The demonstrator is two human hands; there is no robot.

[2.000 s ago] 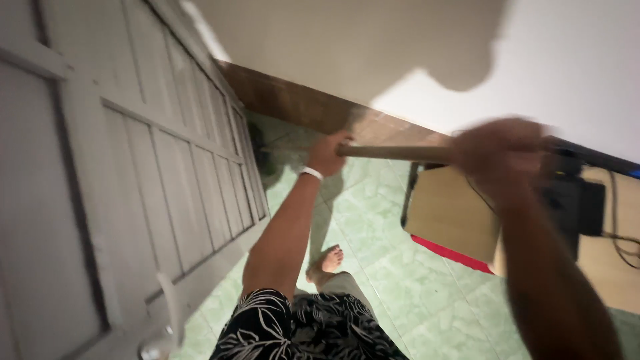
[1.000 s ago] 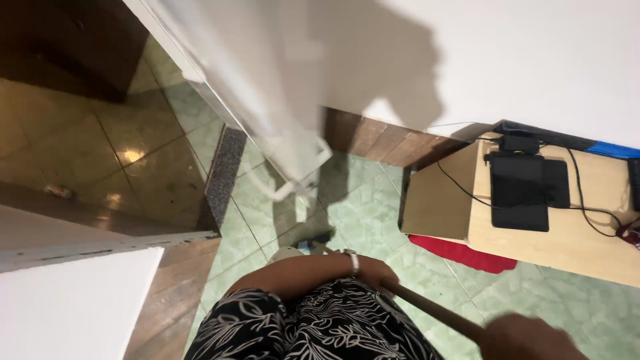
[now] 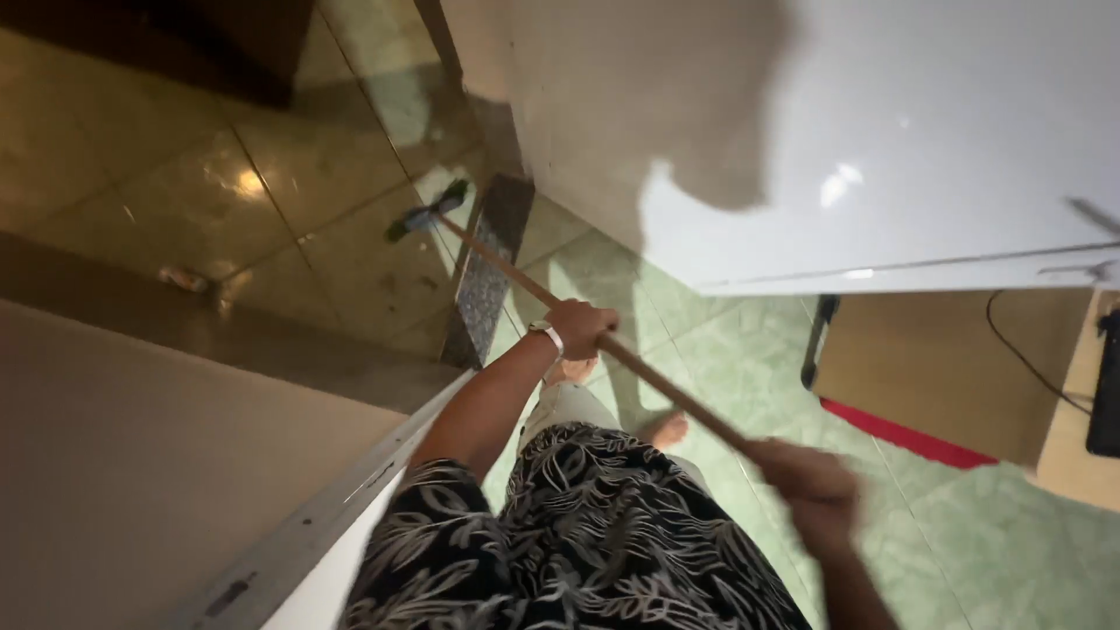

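A long wooden handle (image 3: 678,398) runs slantwise across the view. Its far end carries a blue brush head with dark green bristles (image 3: 426,213), which is over the tiled floor past a speckled stone threshold (image 3: 490,271). My left hand (image 3: 582,329), with a white band at the wrist, grips the middle of the handle. Closer to the near end, my right hand (image 3: 809,494) is closed around it and looks blurred. Whether the bristles touch the floor, I cannot tell.
A white door panel (image 3: 875,175) stands at the upper right. A light wooden table (image 3: 945,376) with a cable and a black device is at the right, a red thing under its edge. The door frame (image 3: 289,534) lies at lower left. A small object (image 3: 184,280) rests on the far floor.
My left hand has moved forward, away from my body, since one second ago. The brush head now shows beyond the threshold. The door, seen closed two seconds ago, stands open in the later frames.
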